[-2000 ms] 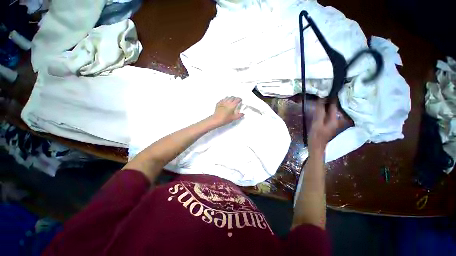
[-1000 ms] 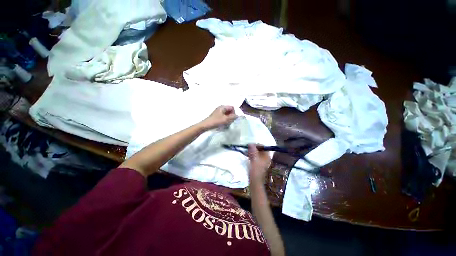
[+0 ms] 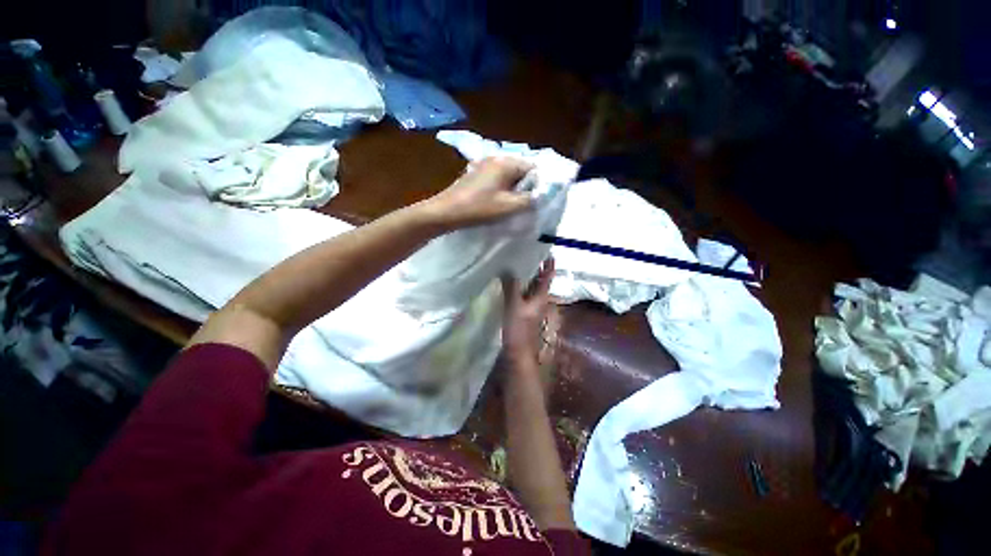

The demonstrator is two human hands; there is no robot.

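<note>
A white shirt (image 3: 435, 315) lies before me, its upper part lifted off the table. My left hand (image 3: 494, 190) grips the bunched cloth at its top. My right hand (image 3: 529, 304) is lower, against the right side of the raised cloth, at the near end of a black garment hanger (image 3: 652, 258). The hanger reaches out to the right over the table. Its near end is hidden by the cloth and hand. More white cloth with a sleeve (image 3: 717, 337) lies spread to the right.
Folded white garments (image 3: 163, 244) and a crumpled cream garment (image 3: 277, 174) are at the left. White cones (image 3: 111, 112) stand at the far left. Cream cloth strips (image 3: 924, 358) and bunched black hangers (image 3: 853, 445) are at the right. A dark-green stick (image 3: 757, 478) lies on the brown table (image 3: 706, 510).
My left hand has risen and moved away from me, lifting the shirt cloth. The hanger now points out to the right, beyond the cloth. The view has shifted, showing more of the far side.
</note>
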